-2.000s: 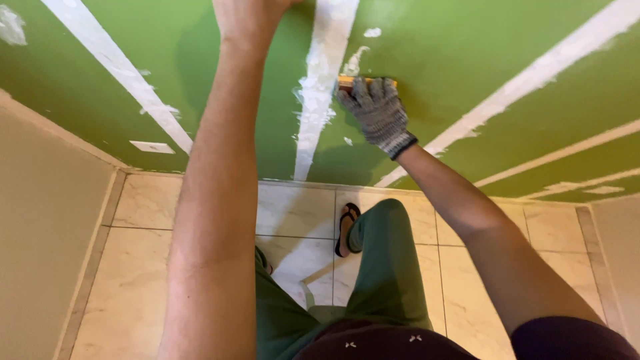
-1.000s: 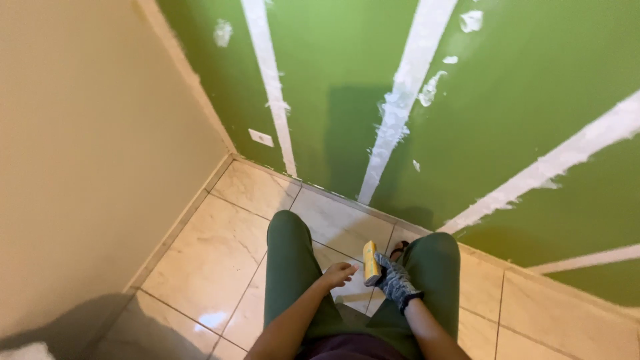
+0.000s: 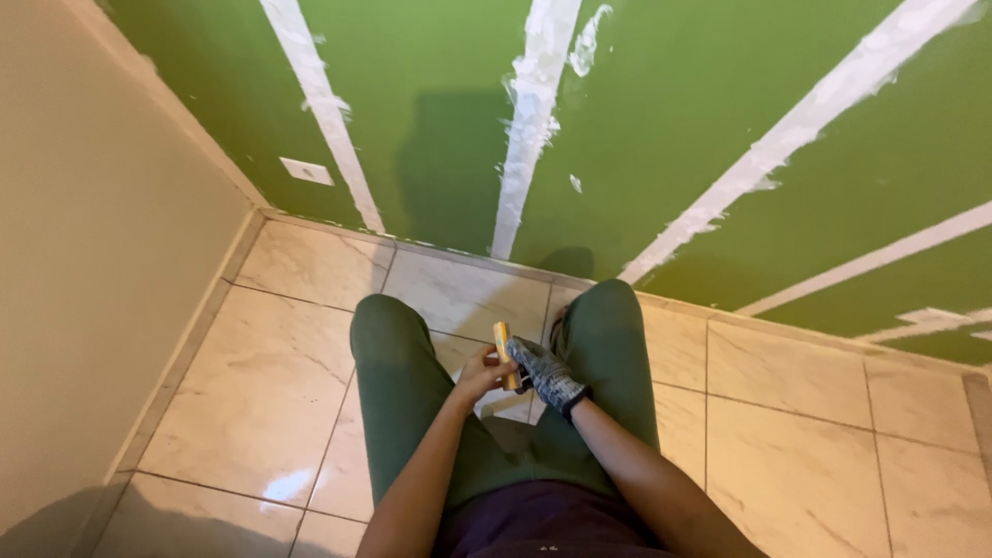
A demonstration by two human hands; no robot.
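Observation:
Between my knees, my right hand (image 3: 547, 373), in a grey knitted glove with a dark cuff, grips a small yellow block (image 3: 505, 355), possibly a sanding block. My bare left hand (image 3: 478, 377) has its fingers on the block's left side and lower end, so both hands are on it. Beyond my knees rises the green wall (image 3: 666, 101), crossed by white filler stripes (image 3: 531, 116) with rough, ragged edges. Smaller white filler patches (image 3: 589, 43) dot the paint beside the middle stripe.
A white wall outlet plate (image 3: 307, 170) is set low in the green wall. At left stands a beige wall (image 3: 101, 232), meeting the green one in a corner. Marble-look floor tiles (image 3: 256, 387) lie under me, with a baseboard (image 3: 186, 341) along the walls.
The gloved right hand has come down from the green wall to between my knees with the block. My left hand, earlier raised toward the wall, now touches the block. The view has shifted.

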